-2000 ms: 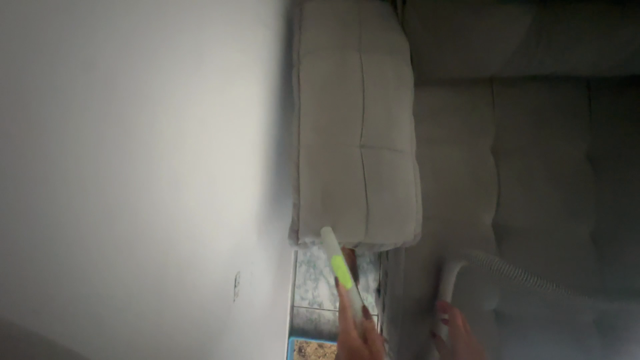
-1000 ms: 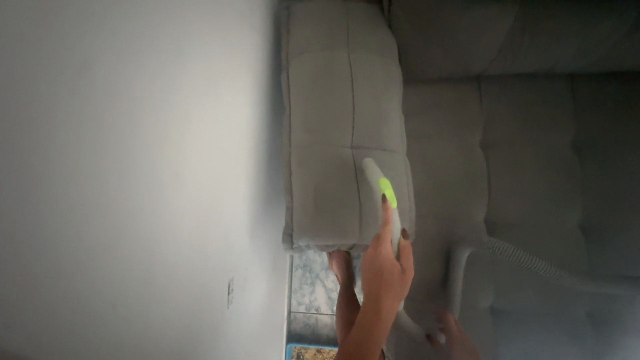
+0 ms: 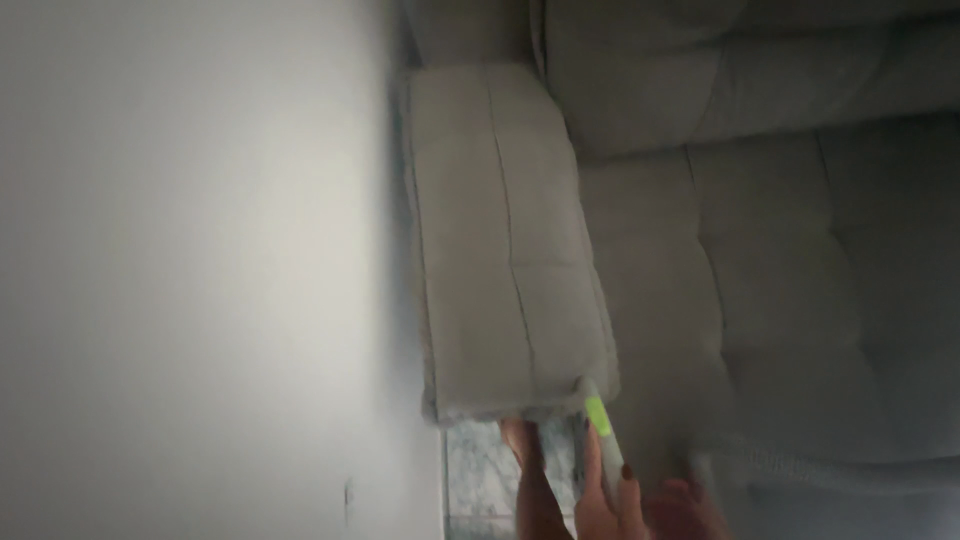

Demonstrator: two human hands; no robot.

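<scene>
My left hand (image 3: 607,495) holds a pale vacuum cleaner wand (image 3: 613,454) with a bright green section, at the bottom of the head view. The wand's tip touches or hovers just over the front right corner of the grey padded sofa armrest (image 3: 480,247); which one is unclear. Just right of it, my right hand (image 3: 686,510) is blurred and closed around the pale curved handle (image 3: 703,472) of a corrugated hose (image 3: 787,461). The hose runs right, over the sofa seat (image 3: 652,300). Most of the handle is hidden or blurred.
A pale wall (image 3: 187,262) stands along the armrest's left side. Grey back cushions (image 3: 637,82) lie behind the tufted seat. Below the armrest's front edge, a bare leg and foot (image 3: 529,465) show on the marbled tile floor (image 3: 476,480).
The wand's tip went from the armrest's front edge onto its middle right part, then back toward its front right corner. The view has shifted, showing more of the back cushions.
</scene>
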